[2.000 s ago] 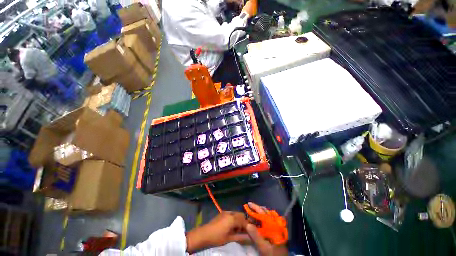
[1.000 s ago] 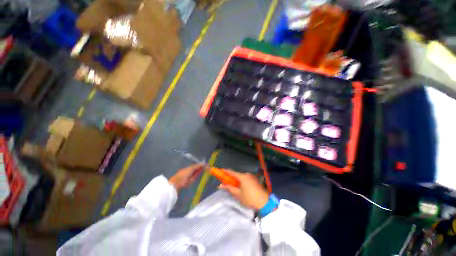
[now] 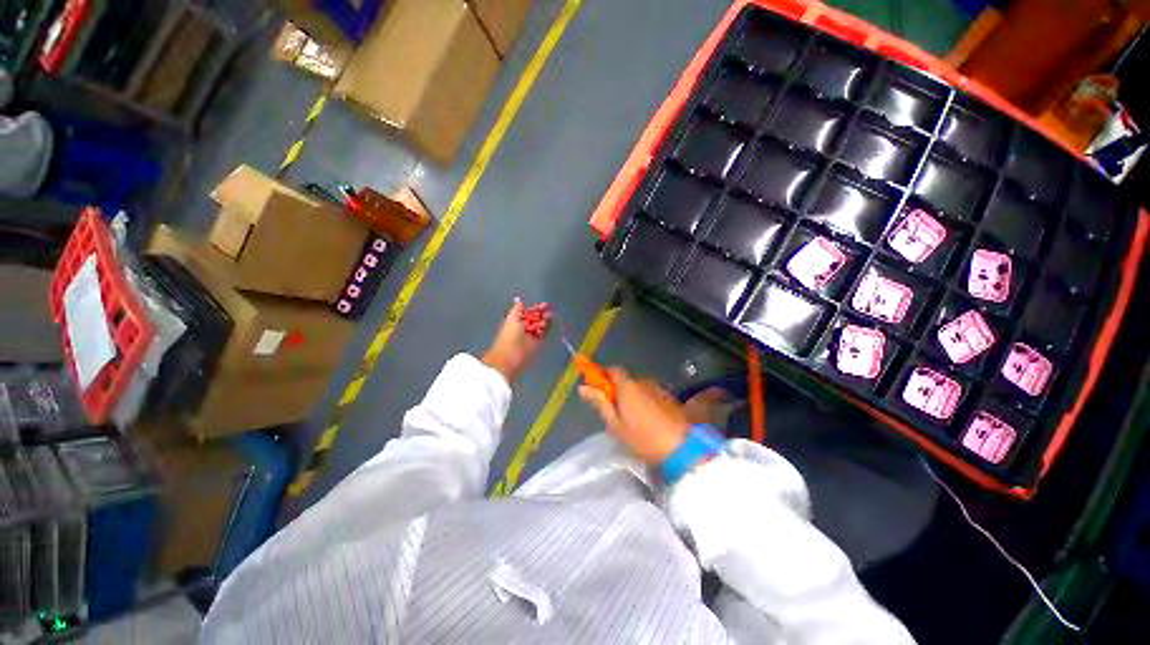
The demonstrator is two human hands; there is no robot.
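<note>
My left hand (image 3: 511, 343) is at the middle of the view and holds a small red part (image 3: 535, 319) at its fingertips. My right hand (image 3: 646, 418) is just right of it and grips a tool by its orange handle (image 3: 595, 376). The tool's thin metal shaft (image 3: 570, 344) points up and left towards the red part, with a small gap between them. The large black blister tray (image 3: 713, 280) lies to the right on an orange-red crate (image 3: 662, 139). Several pink housings (image 3: 932, 392) sit in its pockets on the near right side.
Open cardboard boxes (image 3: 296, 239) and a small black tray of pink units (image 3: 363, 273) are at the left beyond a yellow floor line (image 3: 435, 246). A red crate (image 3: 88, 315) stands farther left. A white wire (image 3: 996, 542) trails at the lower right.
The view has swung left from the bench and now shows the tray larger. The hands, close together two seconds ago, are now slightly apart. The red part now shows in my left hand.
</note>
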